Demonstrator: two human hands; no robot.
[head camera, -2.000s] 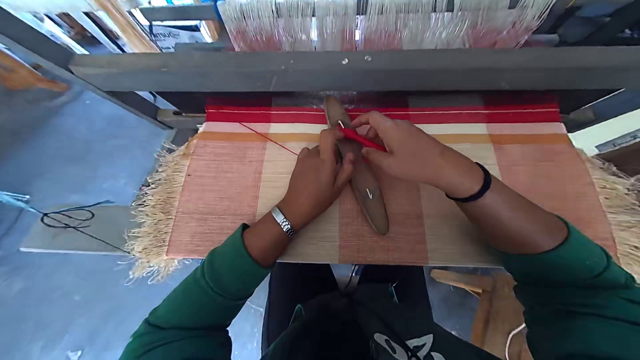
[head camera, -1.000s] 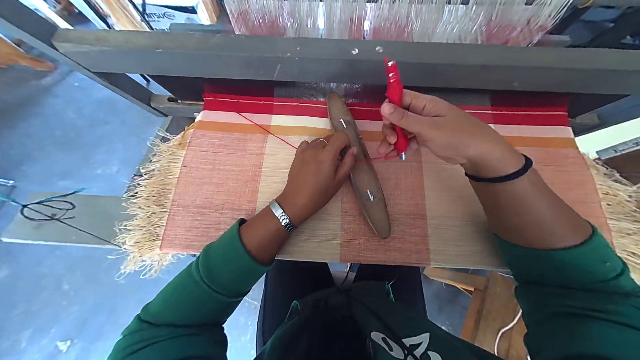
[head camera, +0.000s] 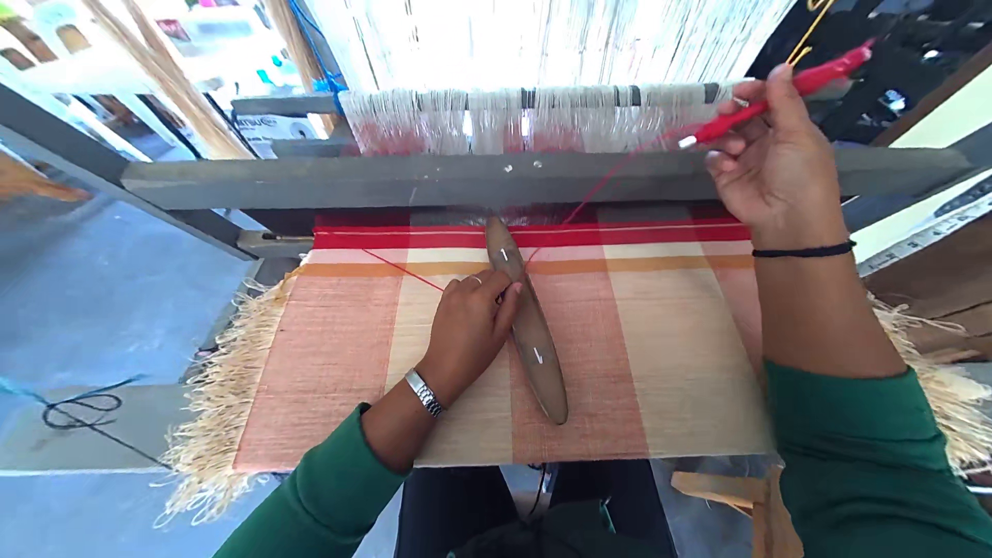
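A wooden weaving shuttle (head camera: 539, 356) lies slantwise on the woven striped cloth (head camera: 697, 349) on the loom. My left hand (head camera: 473, 322) rests on the cloth, its thumb and fingertips pinching the shuttle's left edge. Up at the right, above the loom's beam, my right hand (head camera: 783, 147) grips a bobbin wound with red yarn (head camera: 728, 116). A red thread (head camera: 597, 190) runs from the bobbin down toward the shuttle. Another length of red thread (head camera: 403, 270) runs from the cloth's red band to my left fingers.
The grey wooden beam (head camera: 310, 184) crosses above the cloth, with white heddles (head camera: 465, 124) behind it. Pale fringe (head camera: 225, 387) hangs along both cloth sides. Dark cord (head camera: 81, 411) lies at the lower left, and a wooden stool (head camera: 721, 488) stands below right.
My right hand has moved with the red bobbin from beside the shuttle up and to the right, drawing out thread. My left hand stays at the shuttle. The view has tilted up.
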